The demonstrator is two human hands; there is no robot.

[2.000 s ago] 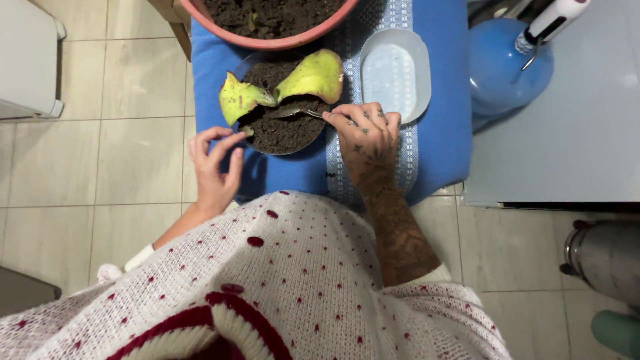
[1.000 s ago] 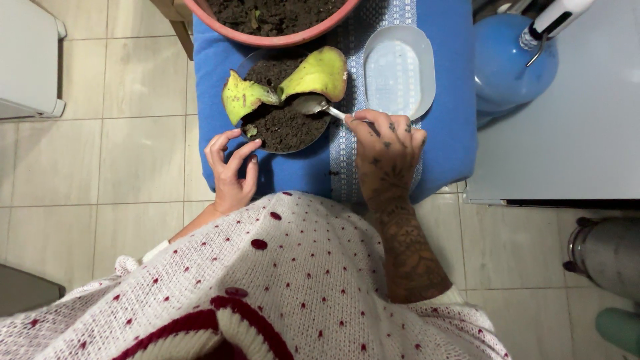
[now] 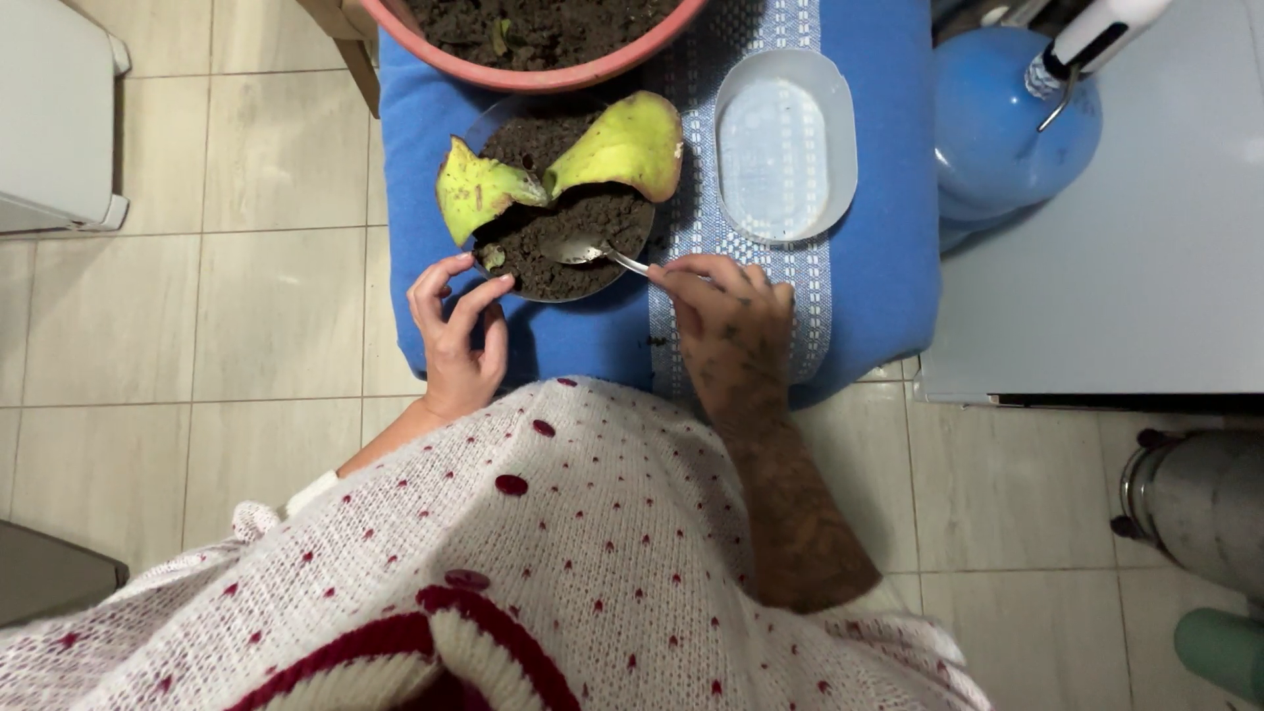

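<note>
A round container of dark soil (image 3: 533, 232) holds a plant with two broad yellow-green leaves (image 3: 622, 148). My right hand (image 3: 731, 321) grips the handle of a metal spoon (image 3: 583, 252), whose bowl rests on the soil below the larger leaf. At the container's lower left rim is my left hand (image 3: 461, 331), its fingertips at the edge and its fingers apart, beside a small green sprout (image 3: 491, 258) in the soil.
A larger reddish pot of soil (image 3: 553, 77) stands beyond, and an oval translucent plastic tub (image 3: 787, 148) to the right, both on a blue cloth (image 3: 879, 247). Past the cloth's right edge is a blue water jug (image 3: 1017, 128) with a pump.
The spoon's bowl has moved from beneath the larger leaf down and left over the soil, my right hand following. My left hand stays at the container's rim.
</note>
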